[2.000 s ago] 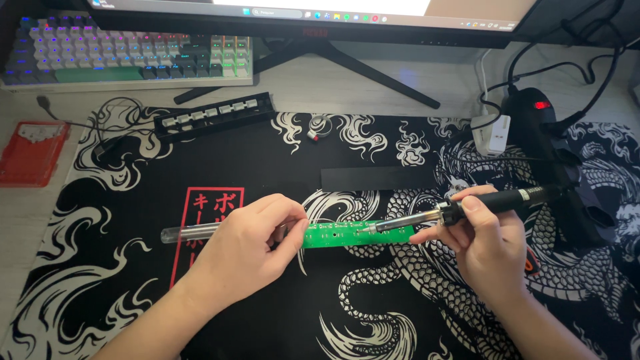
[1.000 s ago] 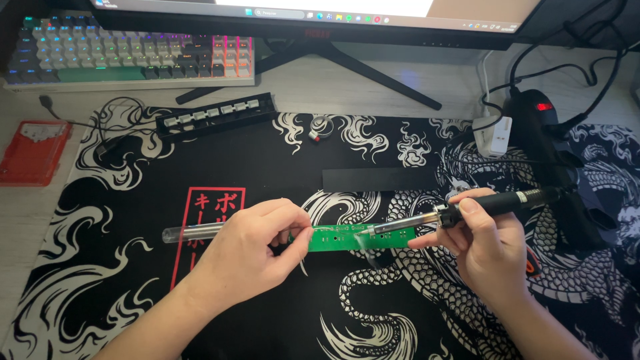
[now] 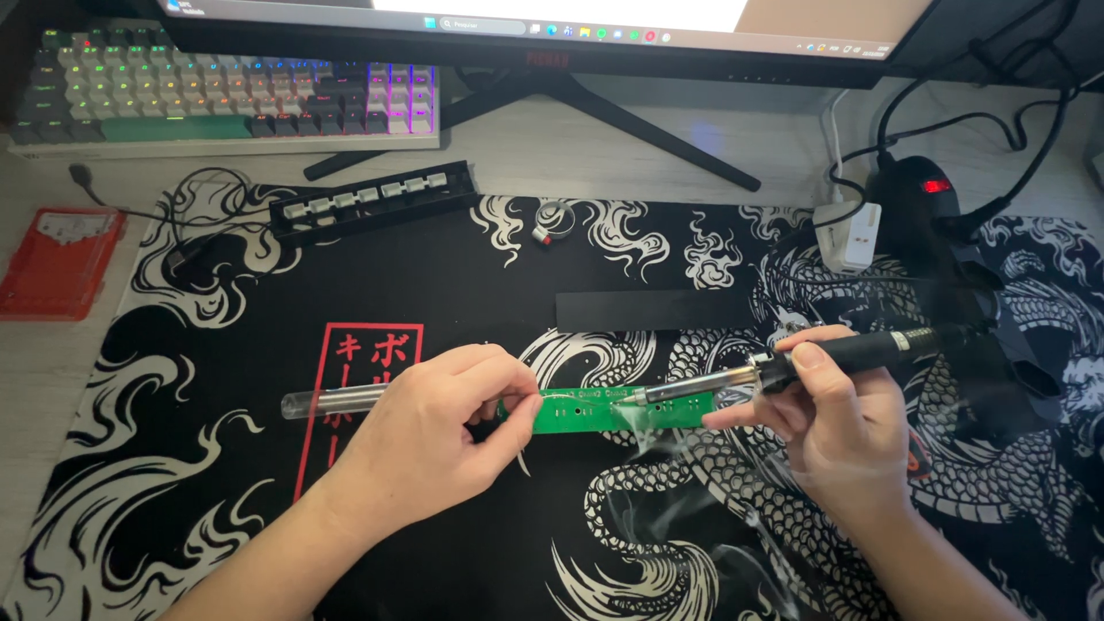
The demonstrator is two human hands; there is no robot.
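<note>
My right hand [image 3: 841, 405] grips a soldering iron [image 3: 699, 383] by its black handle, and the metal tip meets the upper part of a green circuit board [image 3: 565, 421]. Smoke curls down from the tip. Between the thumb and fingertips of my left hand [image 3: 457, 414] is a thin solder wire [image 3: 576, 398] that reaches toward the tip. A clear tube [image 3: 332, 401], apparently the solder's container, sticks out to the left from under that hand. The board lies flat on a black patterned desk mat [image 3: 483, 552], its left end partly behind my left fingers.
A black case with white switches [image 3: 371, 203] lies behind, near a coiled cable [image 3: 552, 226]. A flat black strip [image 3: 651, 310] is just beyond the board. A power strip [image 3: 949, 259] with cords stands right, a red plastic case [image 3: 60, 263] left. Keyboard [image 3: 224, 95] and monitor [image 3: 552, 60] are at the back.
The soldering iron's tip has moved slightly left along the board since the first frame. Smoke now spreads more widely below the board. Both hands keep their hold.
</note>
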